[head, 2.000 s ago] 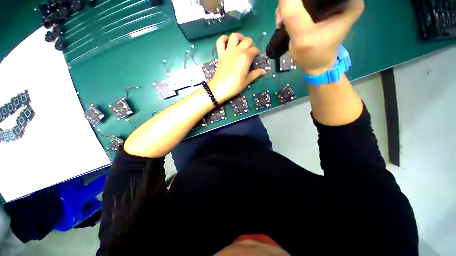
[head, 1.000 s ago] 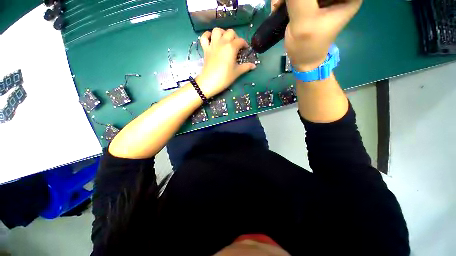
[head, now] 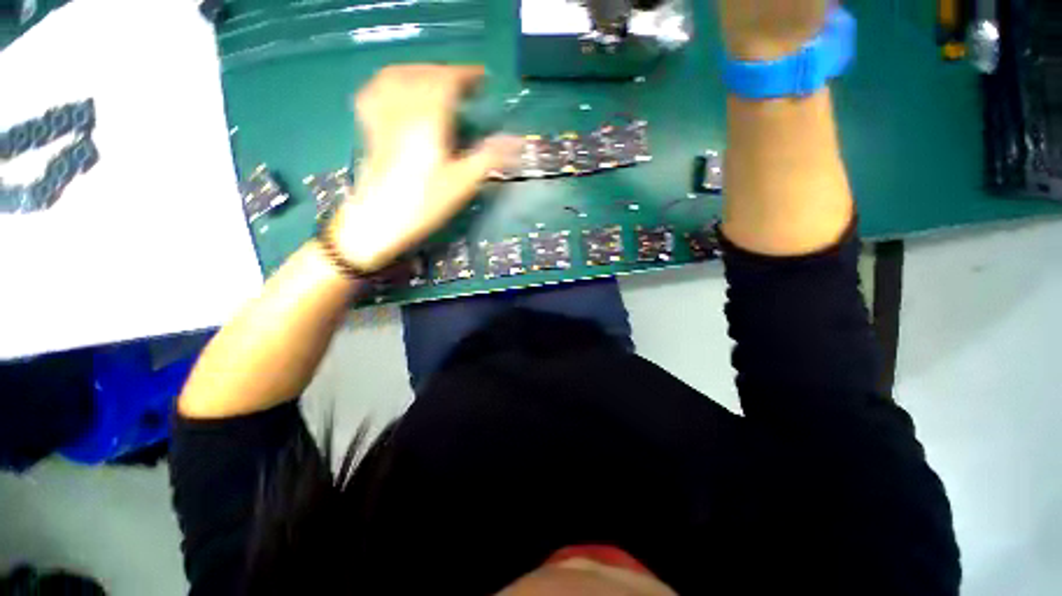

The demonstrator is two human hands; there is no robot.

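Small dark square circuit board modules lie on the green mat. One row stands close together in the middle, and another row runs along the front edge. My left hand is motion-blurred over the mat, left of the middle row, with thumb and fingers apart. Its thumb tip is close to that row's left end; whether they touch is unclear. My right hand is cut off by the top edge, above a blue wristband. Its fingers and anything in them are out of the picture.
A screw feeder stands beyond the modules. A white sheet with flat square boards is at left. Clear strips lie at far left. A single module lies near my right forearm. A yellow item and black tray are at right.
My left hand has moved left off the middle modules. My right hand has moved up and away, and the black screwdriver has left the picture. The view has shifted.
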